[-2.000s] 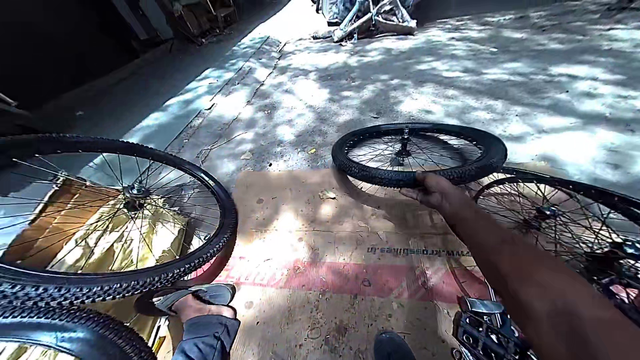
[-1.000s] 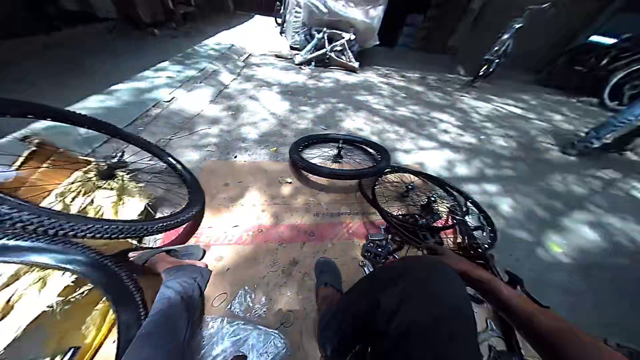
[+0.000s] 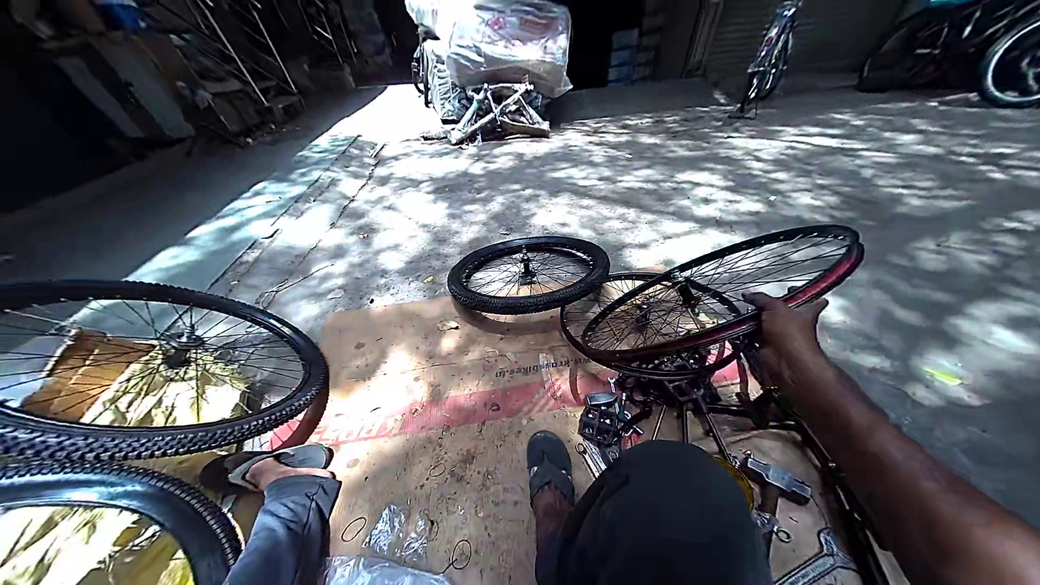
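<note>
My right hand point(image 3: 788, 333) grips the lower right rim of a tireless bicycle wheel point(image 3: 812, 294), dark with a red section, and holds it tilted above the ground. Beneath it lies another spoked wheel rim point(image 3: 573, 325), partly covered. Left of these, a wheel with a black knobby tire point(image 3: 528, 305) rests at the cardboard's far edge. My left hand is out of view. A large tired wheel point(image 3: 313, 366) is at the left, with a black tire point(image 3: 203, 508) below it.
A printed cardboard sheet point(image 3: 422, 370) lies underfoot. Pedals point(image 3: 601, 418), a hammer point(image 3: 776, 479), a spanner point(image 3: 821, 561) and clear plastic wrap point(image 3: 382, 573) lie near my legs. Bicycle frame parts point(image 3: 500, 114) and a parked bicycle point(image 3: 768, 61) stand farther off.
My right hand has left the small tired wheel it touched two seconds ago. It now holds a bare wheel raised above the pile at the right.
</note>
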